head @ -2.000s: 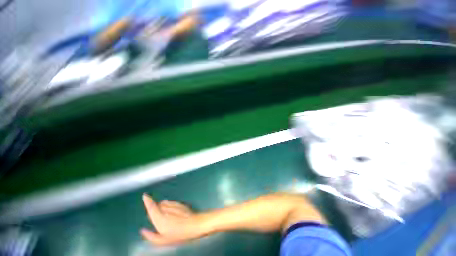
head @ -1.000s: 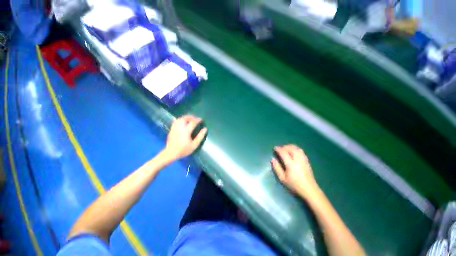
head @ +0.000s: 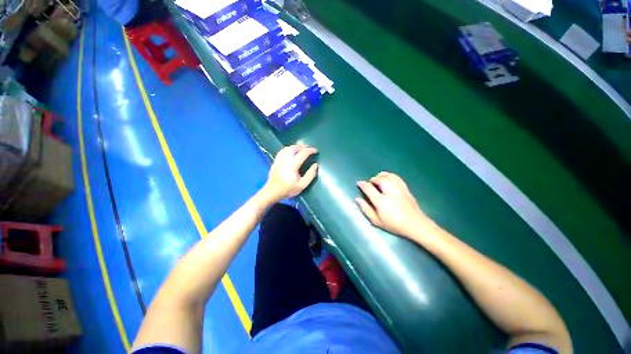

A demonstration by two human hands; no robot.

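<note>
My left hand [head: 293,170] is empty, fingers apart and curved, at the near edge of the glossy green bench [head: 346,162]. My right hand [head: 389,202] is empty, fingers slightly curled and apart, low over the bench top to the right of my left hand. A stack of blue-and-white cartons [head: 282,91] with white open flaps lies on the bench beyond my left hand, near the bench's edge. Neither hand touches the cartons.
A pale metal edge rail [head: 443,131] divides the bench from the dark green conveyor belt [head: 443,97]. Blue-and-white cartons [head: 486,50] lie on the belt. A red stool [head: 163,52] stands on the blue floor [head: 166,200]. Brown cardboard boxes [head: 38,310] are at far left.
The view has turned from the white coils towards the cartons and floor, and is sharper. Both empty hands have stayed over the bench edge since one second ago, the right a little nearer the left.
</note>
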